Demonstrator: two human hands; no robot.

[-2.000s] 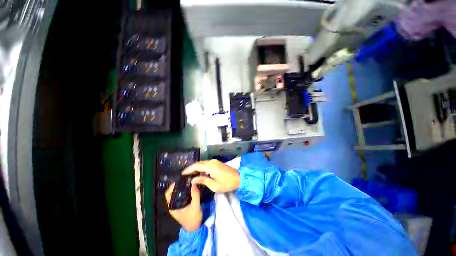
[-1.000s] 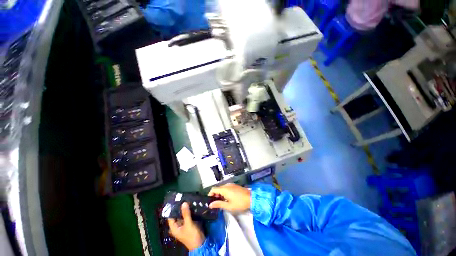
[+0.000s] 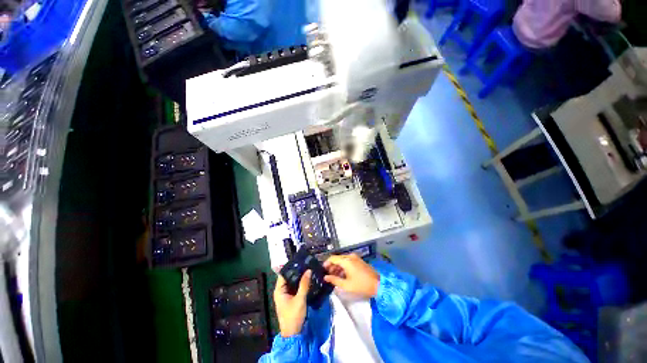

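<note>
A black phone-like unit [image 3: 305, 275] is held just in front of the machine's front edge. My left hand [image 3: 292, 301] grips it from the left, with the thumb on its face. My right hand [image 3: 352, 275] has its fingers at the unit's right side. A foam tray [image 3: 241, 350] lies at the lower left with units in its upper pockets. The left fixture [image 3: 312, 221] holds a unit with gold contacts. The right fixture [image 3: 376, 186] sits under the screwdriver head [image 3: 357, 142], which is blurred.
Stacked foam trays [image 3: 159, 244] with several units stand on the green bench at left. A white sheet [image 3: 254, 226] lies beside the machine. The white gantry [image 3: 262, 113] spans above the fixtures. A person's blue sleeve [image 3: 245, 21] and a pink sleeve [image 3: 553, 21] show at the top.
My hands lifted the unit away from the lower-left tray and moved it right, towards the machine. The tray's units are now uncovered. The view has also shifted to show more of the gantry.
</note>
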